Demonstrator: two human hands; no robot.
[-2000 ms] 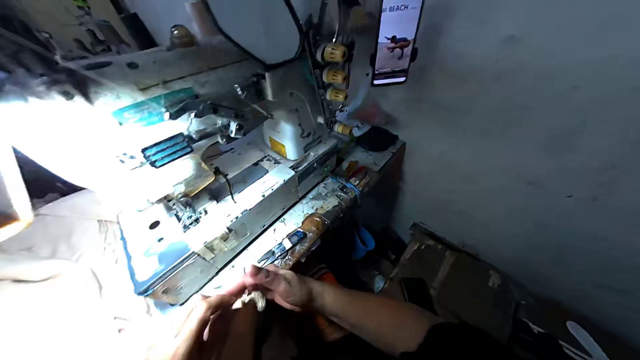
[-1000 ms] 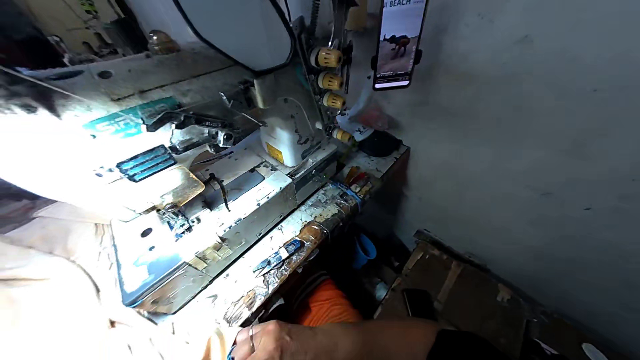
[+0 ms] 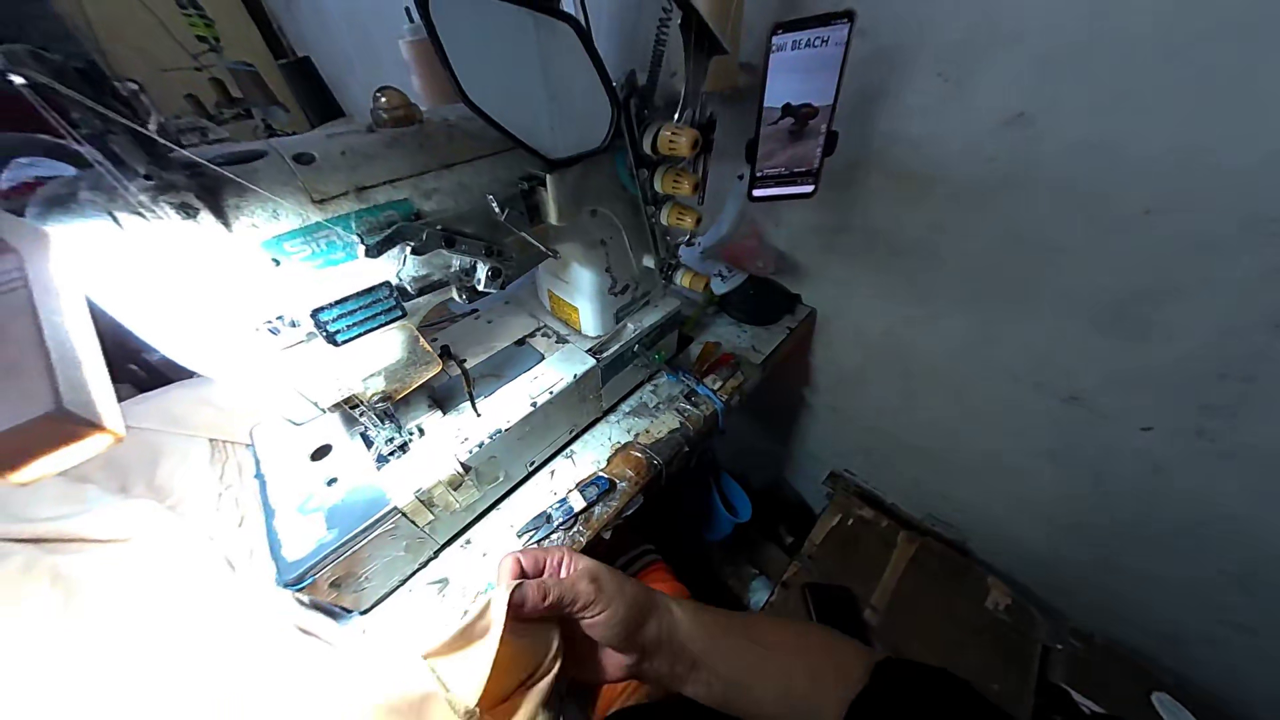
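Note:
My right hand point(image 3: 590, 610), at the bottom centre, pinches the edge of a tan fabric piece point(image 3: 500, 660) between thumb and fingers. My left hand is not visible. Up and to the left of the hand is an industrial sewing machine point(image 3: 530, 400) with its presser foot point(image 3: 385, 430) over the bed. A pair of blue-handled thread snips point(image 3: 568, 508) lies on the worn table edge just above my right hand. More pale fabric point(image 3: 120, 580) spreads over the left side, washed out by bright light.
A phone point(image 3: 800, 105) in a holder shows a video by the wall. Yellow tension dials point(image 3: 675, 180) line the machine's right end, beside a mirror point(image 3: 525, 75). A blue container point(image 3: 728, 505) is below the table. A brown board-like surface point(image 3: 930, 590) with a dark phone-like object point(image 3: 835, 610) stands lower right.
My right hand has risen from the bottom edge and now holds up tan fabric. Both hands were together two seconds ago; the left has left the view.

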